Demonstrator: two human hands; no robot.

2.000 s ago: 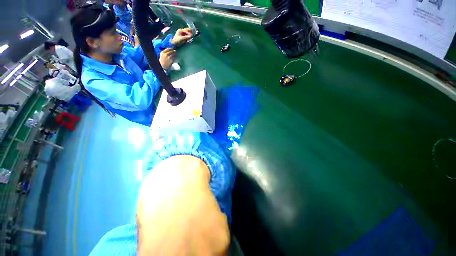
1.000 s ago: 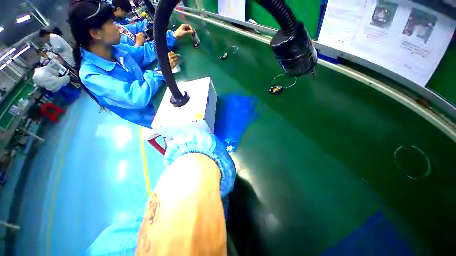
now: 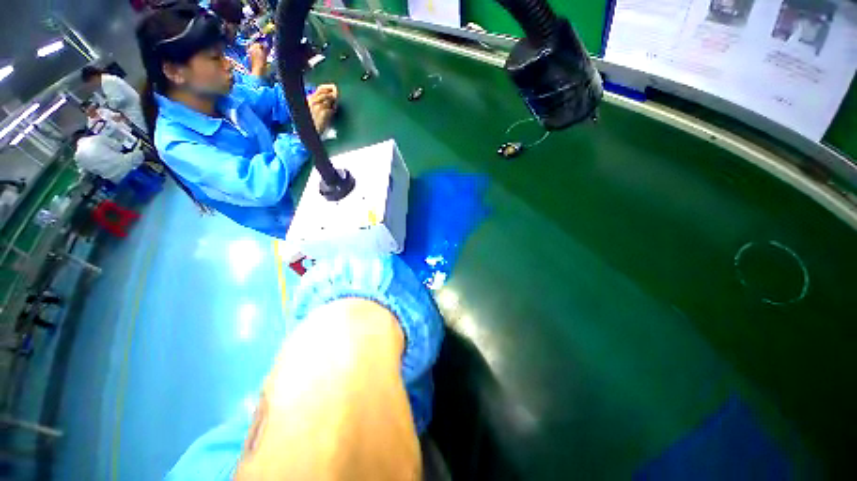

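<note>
My left hand (image 3: 338, 404) is very large at the bottom centre, close to the camera. Its bare wrist and lower hand come out of a light blue elastic cuff (image 3: 362, 272). The fingers are cut off by the lower edge, so whether it holds anything cannot be told. My right hand is out of the picture. Beyond the cuff stands a white box (image 3: 352, 197) with a black gooseneck arm (image 3: 299, 94) rising from it. A blue mat (image 3: 446, 211) lies beside the box, with small shiny bits (image 3: 436, 272) at its near end.
The dark green belt (image 3: 639, 225) bears small dark units (image 3: 510, 149) and thin white circles (image 3: 771, 272). A black lamp head (image 3: 556, 85) hangs above it. A person in a blue smock (image 3: 221, 155) sits at left. Another blue mat (image 3: 719, 446) lies lower right. Printed sheets (image 3: 742, 56) hang behind.
The seated person's farther hand has come back from the belt towards the other hand. The nearest dark unit appears slightly farther left. My left hand stays close to the camera, with a small shift.
</note>
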